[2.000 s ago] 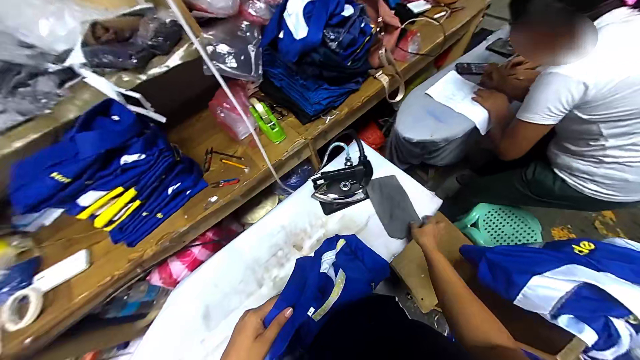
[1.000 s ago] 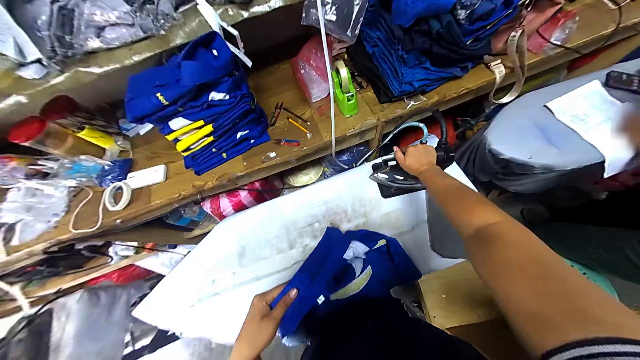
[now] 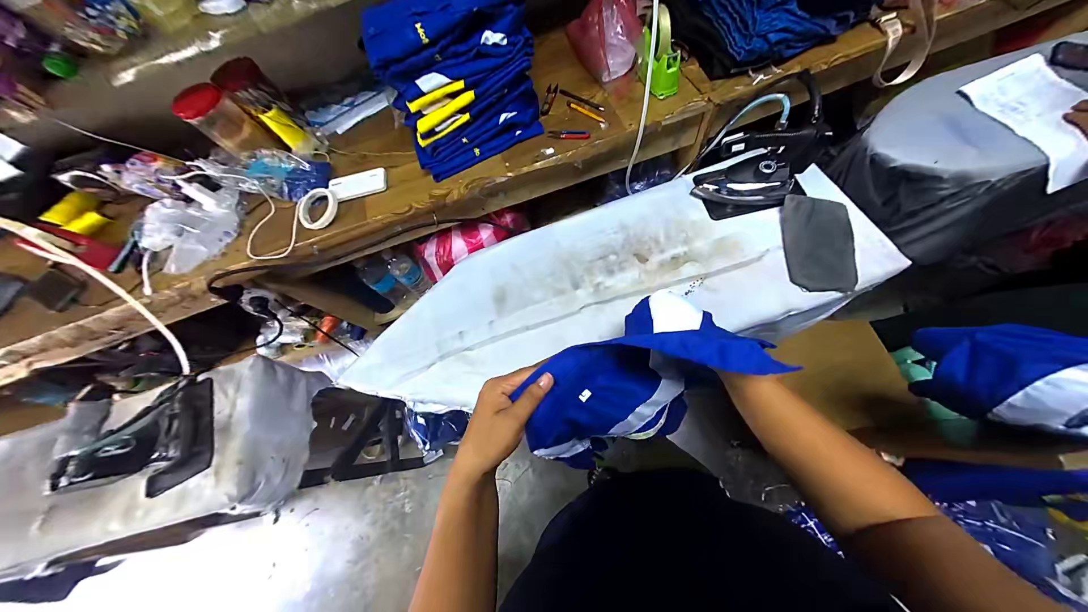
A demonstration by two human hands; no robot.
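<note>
My left hand [image 3: 507, 415] pinches the left edge of a blue and white garment [image 3: 595, 391], with the thumb on top of the cloth. The garment hangs over the near edge of a white ironing board [image 3: 544, 297]. My right forearm [image 3: 816, 459] reaches to the garment's right side, where the cloth hides my right hand; its grip cannot be made out. A black electric iron [image 3: 748, 183] rests at the board's far right end, beside a dark grey cloth pad [image 3: 818, 243].
A wooden shelf [image 3: 408, 200] behind the board carries folded blue garments [image 3: 450, 93], a green tape dispenser [image 3: 661, 59] and a white cable. A second ironing board [image 3: 263, 433] with an iron [image 3: 136, 442] stands at left. Another blue garment [image 3: 1011, 382] lies at right. A person's hand touches paper [image 3: 1033, 115] at upper right.
My right hand has left the iron, which it was touching one second ago, and has moved to the garment. The garment has shifted toward me over the board's near edge. The view has swung left.
</note>
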